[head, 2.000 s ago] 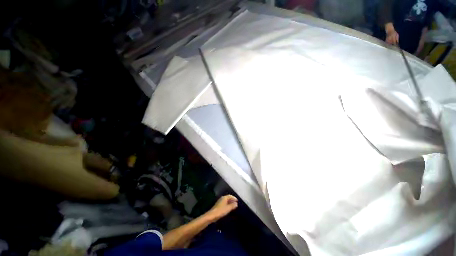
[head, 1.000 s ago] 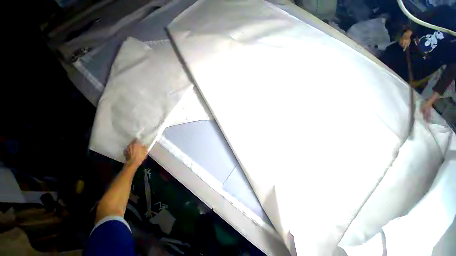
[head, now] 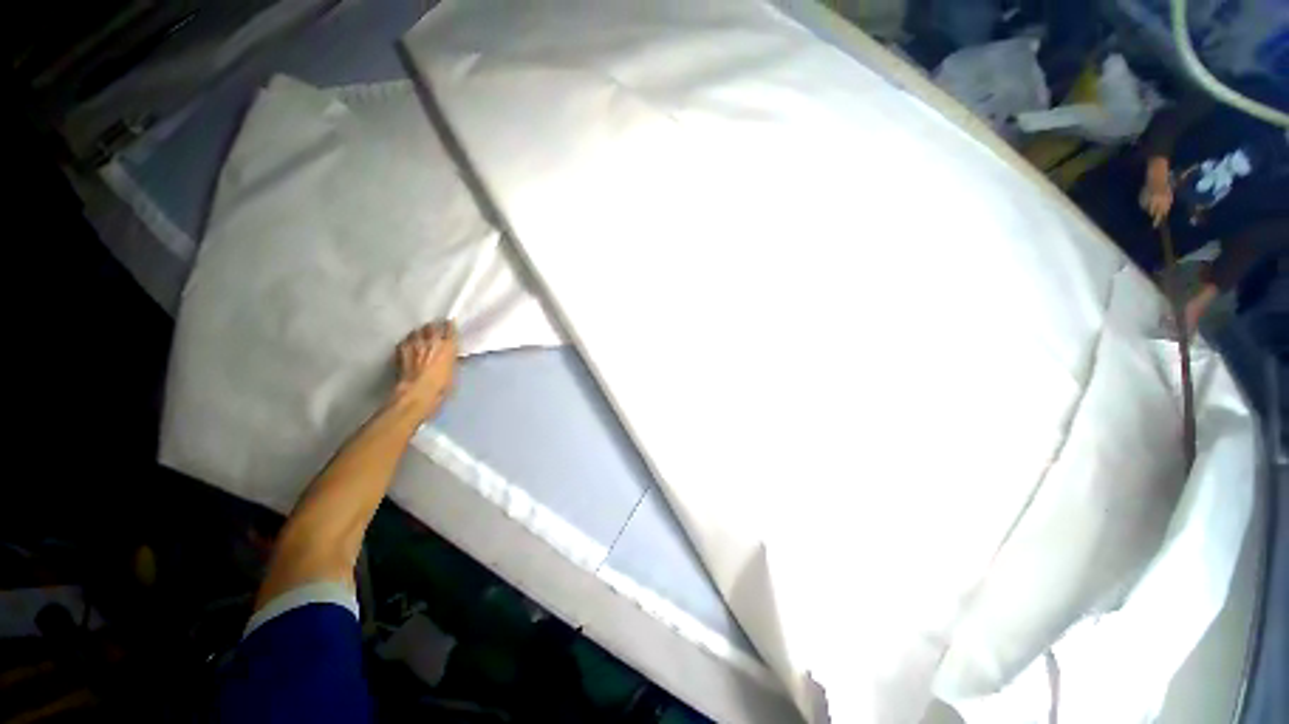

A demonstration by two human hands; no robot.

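A large pale cloth [head: 834, 297] covers most of the table and is glare-bleached in the middle. A fold edge runs diagonally across it. A turned-over cloth part [head: 311, 269] lies left of this fold and overhangs the table's near edge. My left hand [head: 427, 365] is at the inner edge of this part, fingers curled on the cloth, with creases running up from them. Below the hand, a blue-grey layer with a white border [head: 530, 424] shows as a wedge. My right hand is out of view.
Across the table, at the right, a person's hand [head: 1158, 190] holds a long thin brown stick [head: 1180, 340] over the cloth. Rumpled cloth [head: 1202, 523] hangs at the right. Scraps lie on the dark green floor [head: 481, 622] below the near edge.
My left hand came up from beside the table to the cloth's corner, then moved inward along its edge. The turned-over part now spreads further left. The cloth at the right is flatter.
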